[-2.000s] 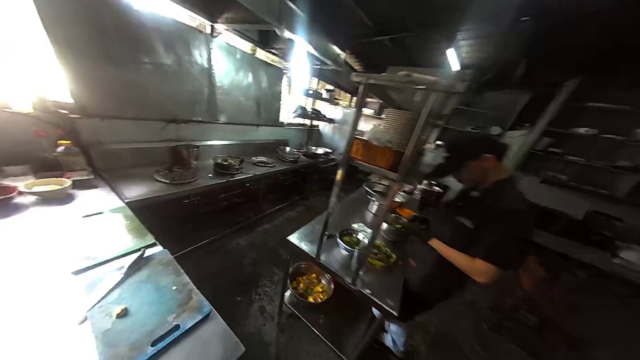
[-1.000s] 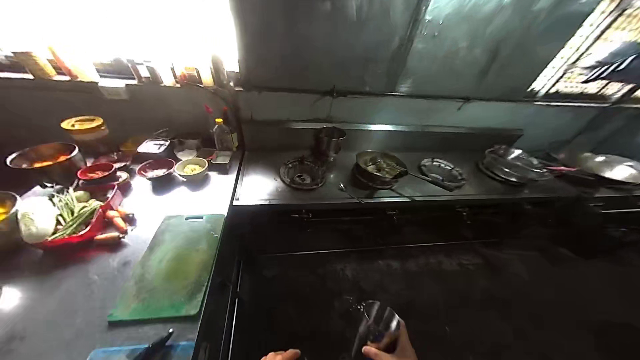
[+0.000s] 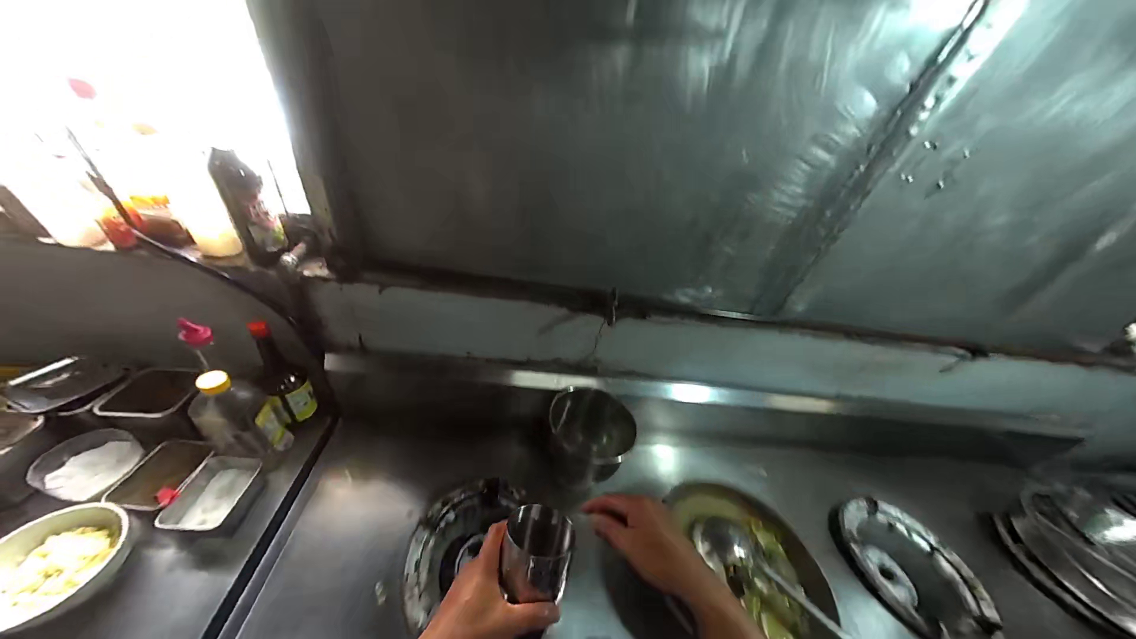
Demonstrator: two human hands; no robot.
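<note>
My left hand (image 3: 497, 590) is wrapped around a shiny metal cup (image 3: 538, 555), held over the right side of a stove burner (image 3: 444, 550). My right hand (image 3: 643, 541) is raised just right of the cup, fingers partly bent with nothing seen in them. Beneath and beside its wrist is a pan (image 3: 701, 497) of greenish food, with a metal ladle (image 3: 728, 541) resting in it. A larger metal pot (image 3: 592, 430) stands behind both hands, near the back ledge of the stove.
A second burner (image 3: 919, 568) lies right of the pan, with stacked metal lids or pans (image 3: 1074, 550) beyond. On the left counter are a bowl of chopped food (image 3: 62, 555), metal trays (image 3: 213, 493), a yellow-capped bottle (image 3: 226, 413) and a dark sauce bottle (image 3: 284, 377). A metal sheet (image 3: 550, 151) covers the wall.
The view has swung from the room to the stove and come close to it. The metal cup, at the lower edge a second ago, is now over the burner. Both hands show more fully.
</note>
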